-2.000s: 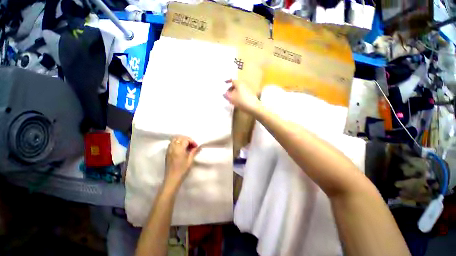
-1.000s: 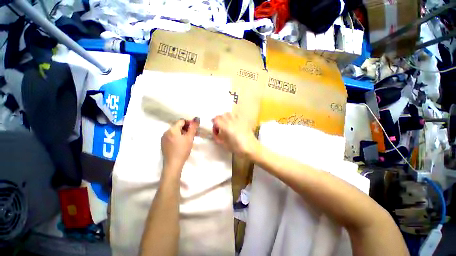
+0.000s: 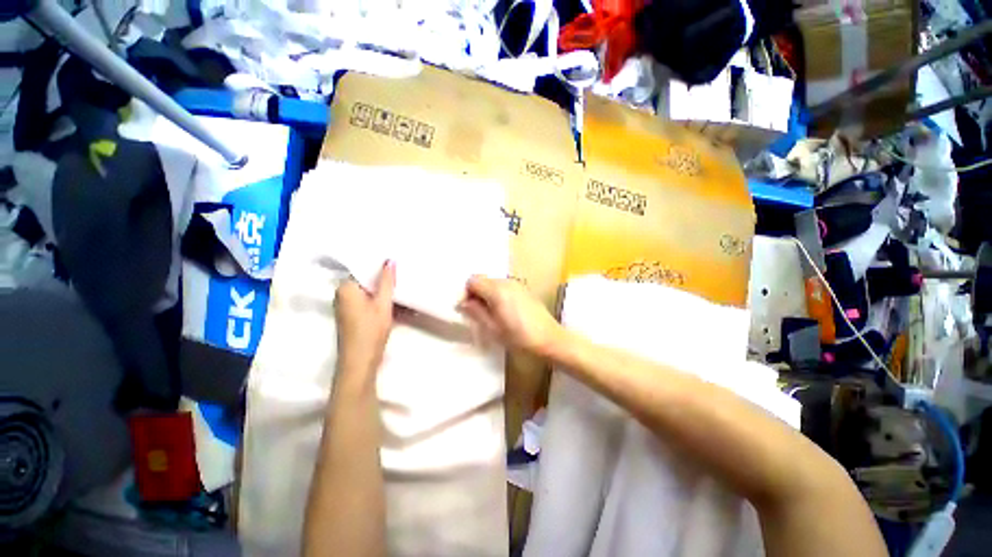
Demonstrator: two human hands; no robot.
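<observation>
A stack of white to pale beige cut panels (image 3: 435, 435) lies on a tan cardboard sheet (image 3: 468, 120). My left hand (image 3: 364, 316) holds the folded edge of a top panel near the stack's middle, thumb on top. My right hand (image 3: 506, 310) pinches the same panel at its right edge, fingers closed on the fabric. The panel's near part is rumpled below my hands. A second stack of white panels (image 3: 653, 337) lies to the right on a yellow-orange cardboard sheet (image 3: 664, 207), partly hidden by my right forearm.
A grey machine part (image 3: 54, 403) and a red box (image 3: 165, 455) are at the left. A blue and white box (image 3: 234, 294) stands beside the left stack. White cloth pieces (image 3: 370, 27) heap at the back. Dark cones and a blue hose (image 3: 946, 424) are at the right.
My hands moved down and together from two seconds ago, when my right hand was at the panel's upper right. The raised beige fold of one second ago is now a white flap between my hands.
</observation>
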